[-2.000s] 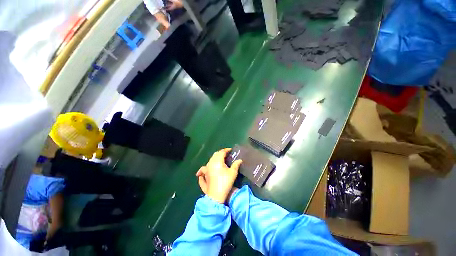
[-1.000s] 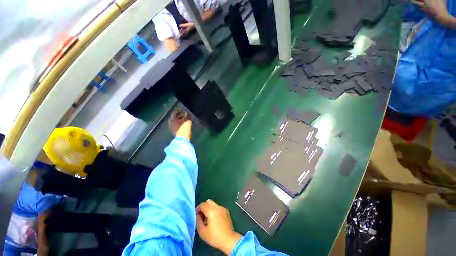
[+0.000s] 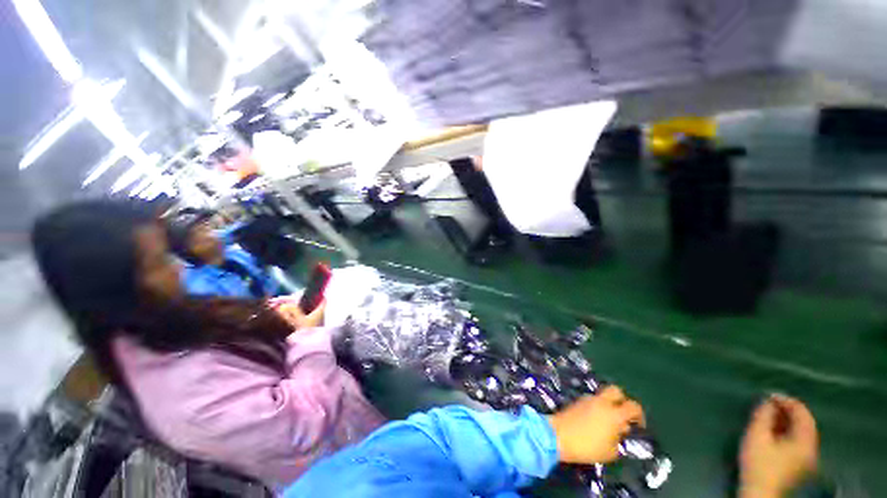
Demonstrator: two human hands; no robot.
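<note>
My left hand (image 3: 598, 425) is over the near right end of a heap of glossy black bagged accessories (image 3: 530, 374), its fingers bent down and touching or just above the pieces. Blur hides whether it grips one. My right hand (image 3: 778, 447) is at the lower right, cut off by the bottom edge, apart from the heap, with fingers curled around a dark gap; I cannot tell if it holds anything. A large clear crinkled polybag (image 3: 404, 326) lies left of the heap.
A person in a pink top (image 3: 243, 399) sits at the left with a red-edged phone (image 3: 316, 287). Another person in blue (image 3: 229, 272) is behind. Black boxes (image 3: 725, 263) stand across the green belt (image 3: 622, 345). White paper (image 3: 545, 175) hangs from the shelf. A yellow object (image 3: 681, 134) is behind.
The view has swung left; the card stacks and open carton are out of frame. My left hand has moved from beside the black boxes to the heap. My right hand remains low in view.
</note>
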